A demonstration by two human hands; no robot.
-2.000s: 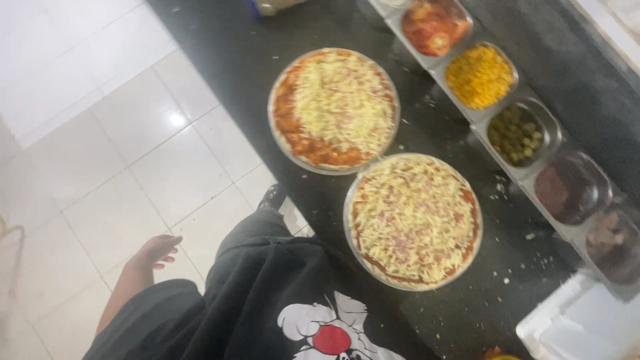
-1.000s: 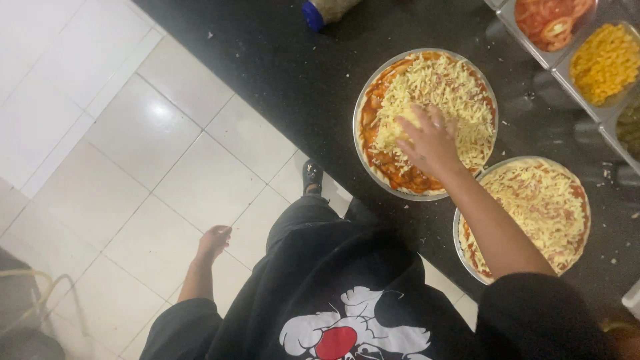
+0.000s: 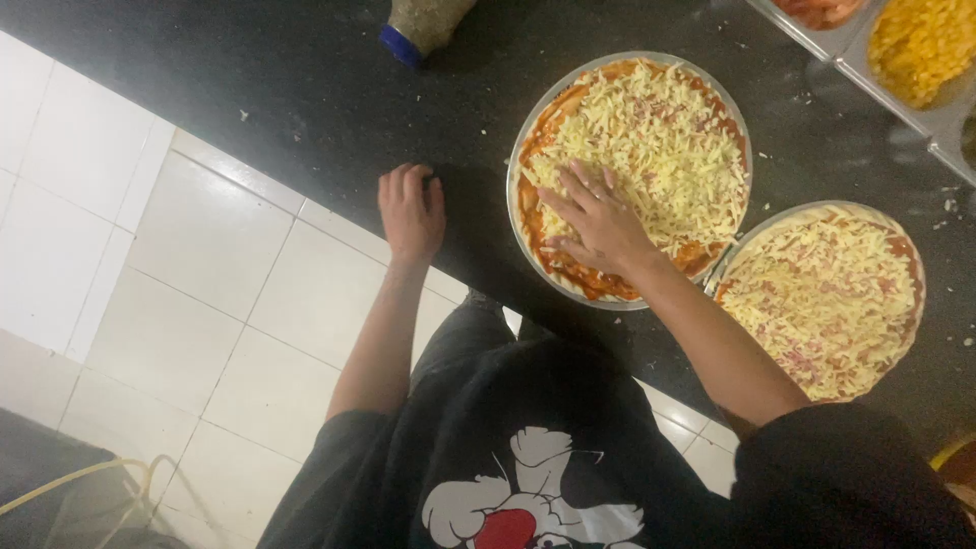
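A pizza topped with shredded cheese over red sauce point(image 3: 663, 152) lies in a round metal pan on the dark countertop. My right hand point(image 3: 598, 221) rests palm down on its lower left part, fingers spread on the cheese, with sauce showing bare around it along the left and bottom rim. My left hand point(image 3: 412, 210) is at the counter's edge, left of that pan, its fingers loosely curled and nothing seen in them. A second cheese-covered pizza point(image 3: 823, 305) sits at the lower right, its pan close against the first; my right forearm passes over its left side.
A container with a blue cap point(image 3: 400, 46) lies at the top of the dark countertop point(image 3: 305, 99). Metal trays at the upper right hold yellow corn kernels point(image 3: 919, 49) and sliced tomato point(image 3: 820, 11). Tiled floor point(image 3: 191, 274) and a yellow hose point(image 3: 76, 476) are at the left.
My left hand has come up from beside my body to the counter's edge. My right hand has moved from the pizza's middle to its lower left, and cheese covers more of the sauce there.
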